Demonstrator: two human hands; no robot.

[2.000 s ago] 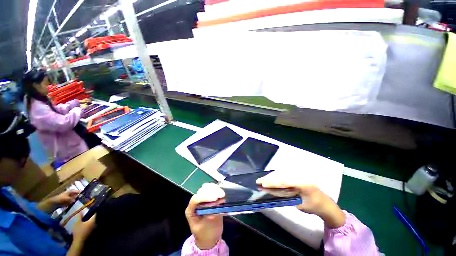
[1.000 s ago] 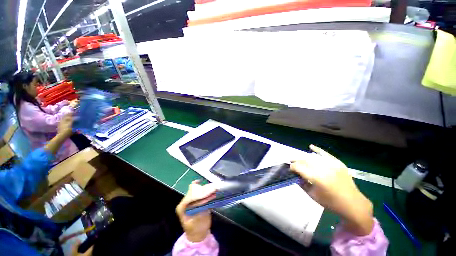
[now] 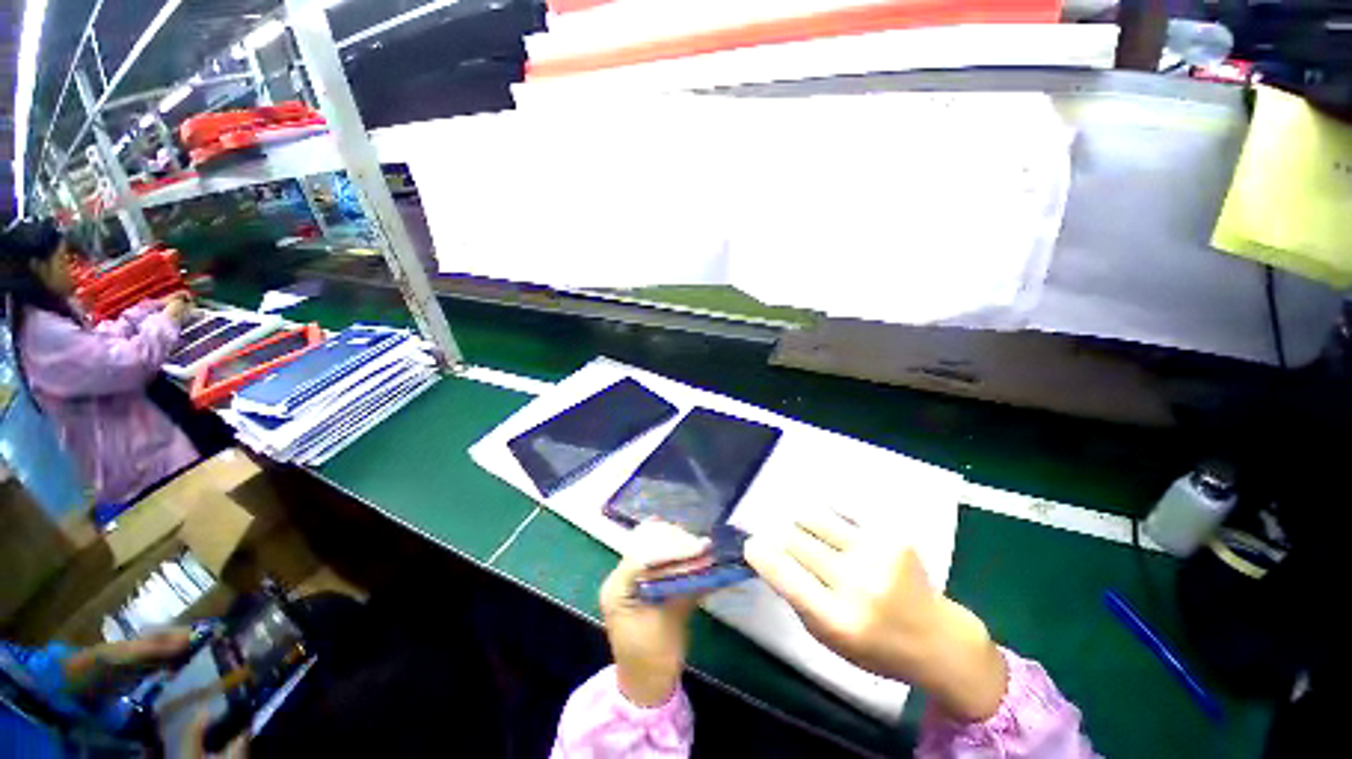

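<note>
A dark tablet with a blue edge (image 3: 691,577) is held edge-on above the white tray. My left hand (image 3: 650,611) grips its left end. My right hand (image 3: 867,601) is at its right end, fingers extended along it; it covers part of the tablet, so its exact hold is partly hidden. Two tablets with black screens, one at the left (image 3: 593,433) and one in the middle (image 3: 694,469), lie on the white tray (image 3: 848,507).
A stack of white trays with blue on top (image 3: 334,389) stands at left. A small white bottle (image 3: 1189,509) and blue pen (image 3: 1164,653) are at right. White sheets (image 3: 741,200) hang from the shelf. A person in pink (image 3: 97,378) and another's hands (image 3: 156,648) are at left.
The held tablet has turned from broadside to nearly end-on, and my hands are closer together. The view has shifted right. The neighbour's raised arm has come back down.
</note>
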